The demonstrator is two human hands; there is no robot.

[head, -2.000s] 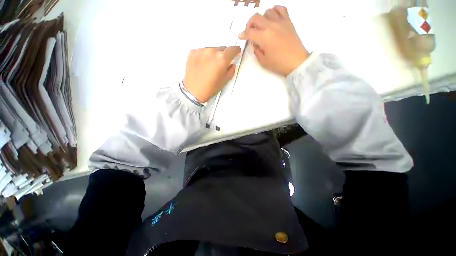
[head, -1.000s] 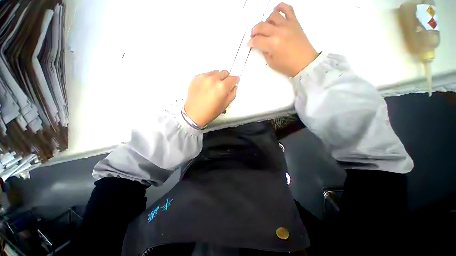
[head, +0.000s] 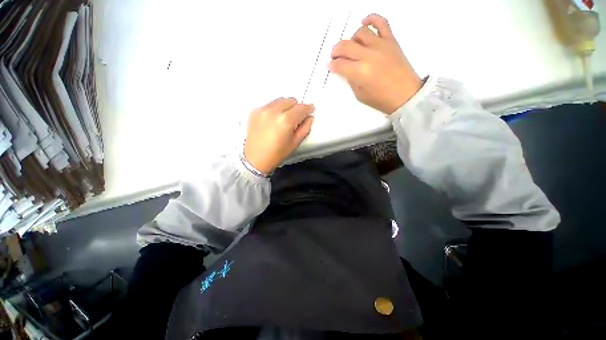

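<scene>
A narrow white strip (head: 327, 58) with thin dark edge lines lies on the white table, running up and away from me. It is nearly lost against the table top. My left hand (head: 276, 133) rests at the strip's near end, fingers bent down on it. My right hand (head: 373, 65) is farther up, its fingertips at the strip's right edge, thumb and fingers curled. I cannot tell whether either hand grips the strip or only presses on it. The near end is hidden under my left hand.
A fanned stack of brown, white and grey cut pieces (head: 56, 99) stands at the table's left edge. A glue bottle (head: 583, 33) with a pale nozzle lies at the far right, cut off by the frame. A small dark speck (head: 169, 65) is on the table (head: 199, 99).
Both hands were closer together two seconds ago; my left hand has since moved down toward the table's near edge. The notched brown end at the top and the dark tabs no longer show.
</scene>
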